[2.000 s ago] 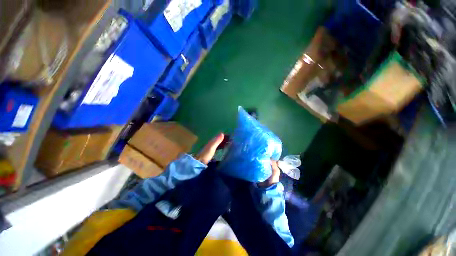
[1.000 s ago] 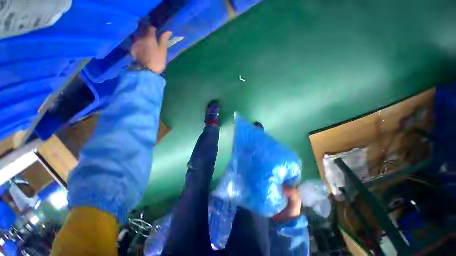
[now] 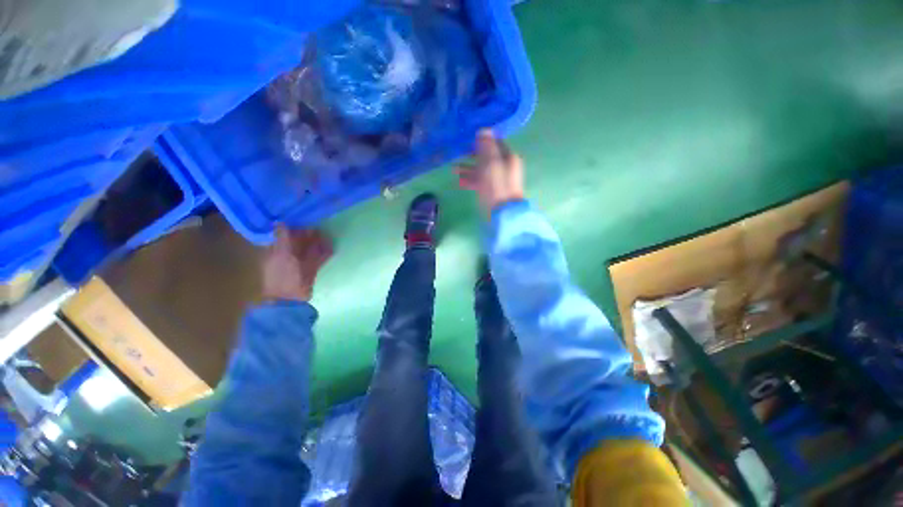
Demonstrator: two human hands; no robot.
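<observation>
A blue plastic crate point(image 3: 342, 210) stands out from under the stacked crates at the upper left. A blue plastic bag point(image 3: 368, 69) lies in it among clear bags. My left hand point(image 3: 297, 262) is at the crate's near left corner, blurred; its grip is unclear. My right hand point(image 3: 493, 173) is at the crate's near right corner, fingers apart, fingertips at the rim. No bag is in either hand.
Large blue crates point(image 3: 109, 139) are stacked at the left. A cardboard box point(image 3: 144, 347) is below them. Cardboard point(image 3: 733, 277) and a dark metal frame point(image 3: 713, 366) are at the right. Clear bags point(image 3: 451, 426) lie under my legs on the green floor point(image 3: 634, 129).
The blue crate now shows further out over the floor. The blue bag has left my right hand and lies in the crate. Both hands are now at the crate's near edge.
</observation>
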